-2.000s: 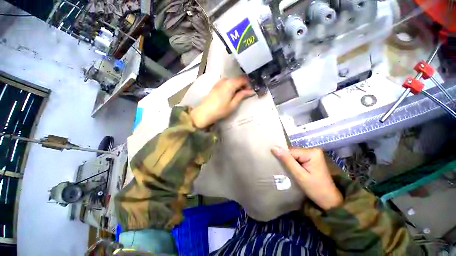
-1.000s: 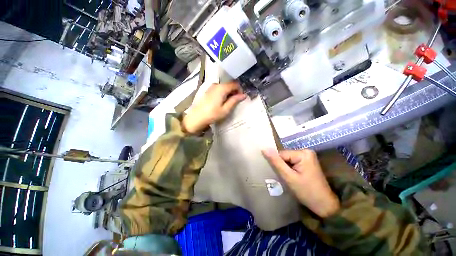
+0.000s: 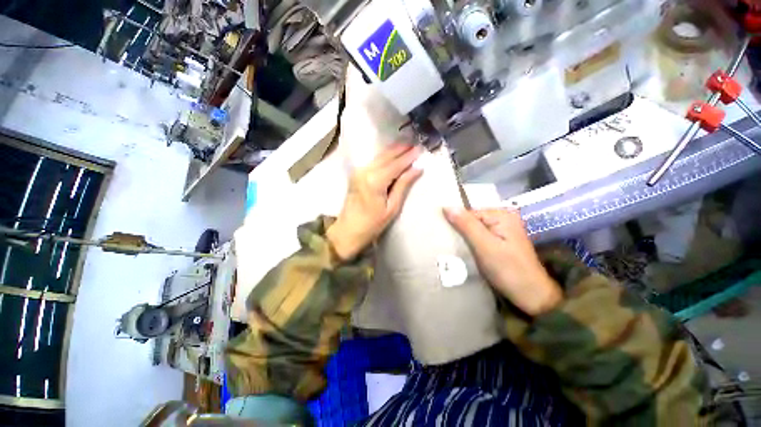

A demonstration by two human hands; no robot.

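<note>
A beige cut panel (image 3: 434, 321) lies on the machine table and hangs over the lap. It has a white size ticket (image 3: 451, 271). Its upper end is at the needle area (image 3: 427, 138) of the white overlock machine (image 3: 392, 54) with the "M 700" label. My left hand (image 3: 375, 196) lies on the panel with its fingers just before the needle area, pressing it down. My right hand (image 3: 505, 254) pinches the panel's right edge between thumb and fingers. The needle itself cannot be made out.
A ruler tape (image 3: 601, 204) runs along the table edge. Metal rods with red clamps (image 3: 708, 115) stand at the right. A blue crate (image 3: 342, 379) is below left, a green basket (image 3: 726, 296) low right. A cloth bundle (image 3: 313, 54) lies behind. Another sewing machine (image 3: 150, 321) is at left.
The panel has advanced toward the needle area, and the ticket sits higher. My right hand has moved up with the edge. My left hand's fingers are straighter and flatter on the cloth.
</note>
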